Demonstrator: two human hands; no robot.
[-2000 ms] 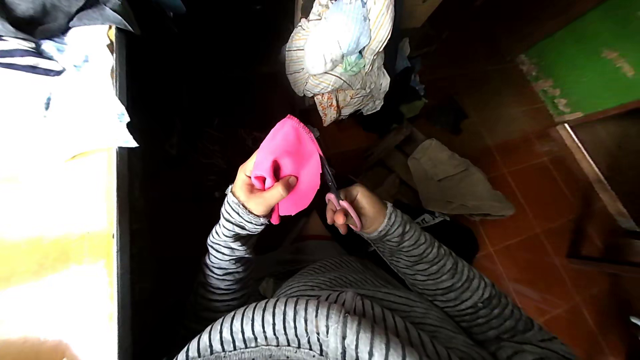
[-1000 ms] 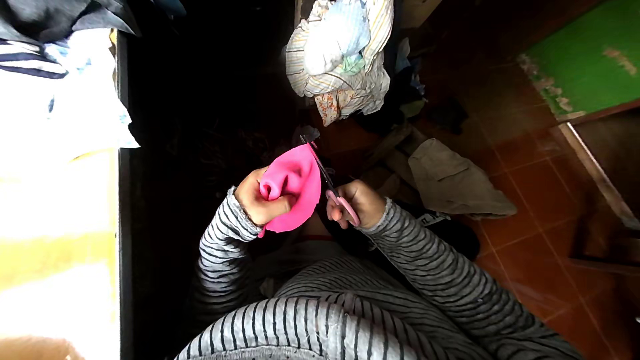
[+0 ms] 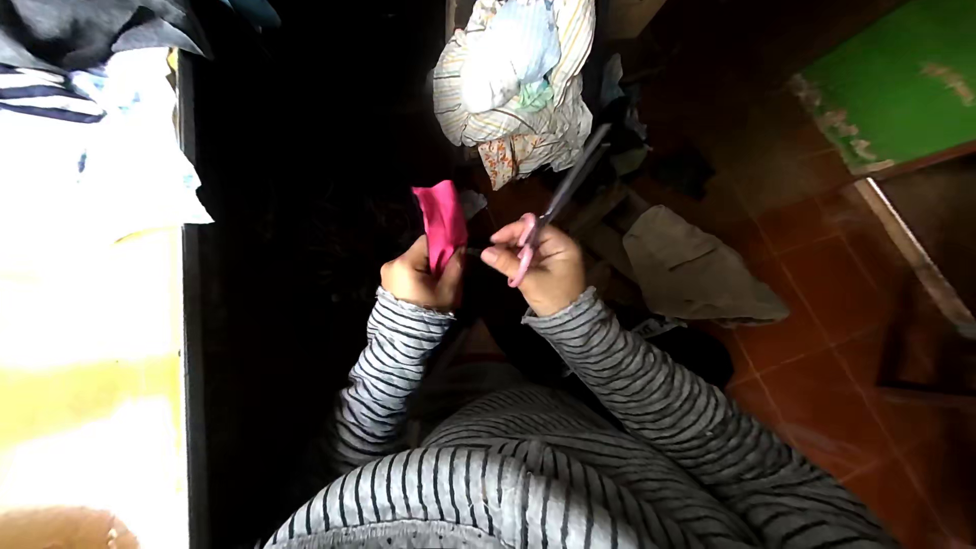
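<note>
A piece of pink fabric [image 3: 442,221], gathered into a narrow bunch, stands up out of my left hand [image 3: 423,280], held between thumb and fingers. Just to its right, my right hand [image 3: 545,267] has the pink handles of a pair of scissors [image 3: 566,191] around its fingers. The blades point up and to the right, away from the fabric. Thumb and index finger of my right hand reach toward the fabric; something thin seems to run between them and it, too blurred to tell.
Pale and striped cloths [image 3: 526,84] lie heaped ahead. A beige cloth [image 3: 698,267] rests to the right above the tiled floor [image 3: 823,305]. A brightly lit table [image 3: 91,320] with garments on it runs along the left, and a green panel [image 3: 900,84] is at the upper right.
The scissors have left the edge of the pink fabric, and their blades have swung to point up and right. The fabric, spread wider before, is now bunched narrow in my left hand.
</note>
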